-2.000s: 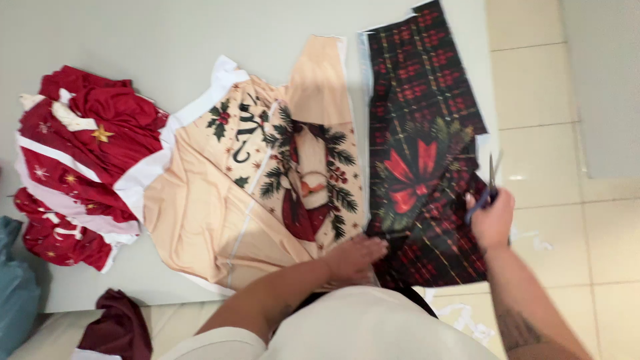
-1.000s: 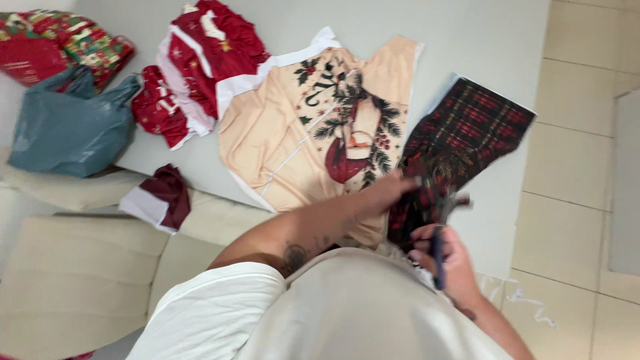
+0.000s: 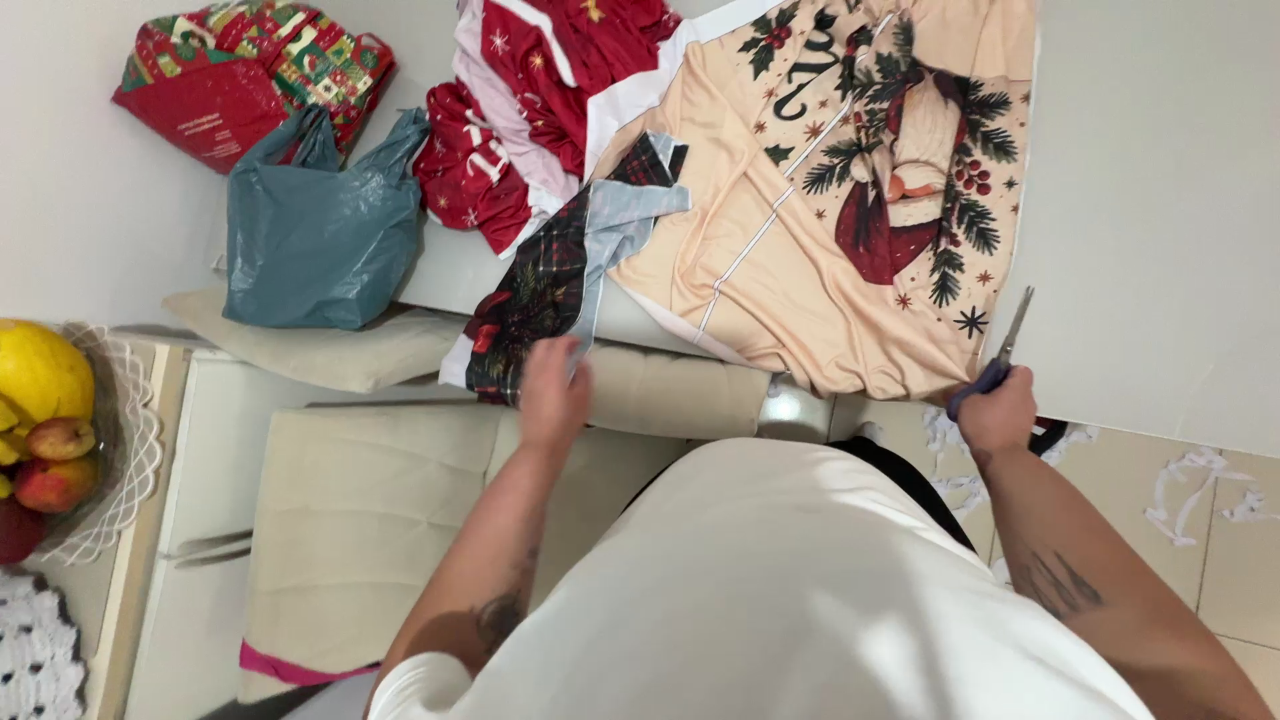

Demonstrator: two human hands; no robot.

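Note:
My left hand (image 3: 555,393) holds the lower end of a dark plaid printed fabric piece (image 3: 540,275), which hangs folded over the table's near edge, its pale underside partly showing. My right hand (image 3: 1000,410) grips purple-handled scissors (image 3: 1012,340), blades pointing away from me, at the lower corner of a peach fabric panel (image 3: 740,230). That panel bears a printed candle, pine sprigs and berries and lies wrinkled on the grey table. Red printed fabric (image 3: 560,90) with white edging is bunched to its left, touching it.
A blue-grey plastic bag (image 3: 320,230) and a red patterned bag (image 3: 255,75) stand at the left. Cushioned chairs (image 3: 380,540) are below the table (image 3: 1150,220). A fruit bowl (image 3: 120,470) sits at far left. White scraps (image 3: 1185,490) lie on the tiled floor.
The dark plaid fabric, earlier right of the peach panel, is now at its left, held by my left hand. The scissors remain in my right hand. The view has shifted left.

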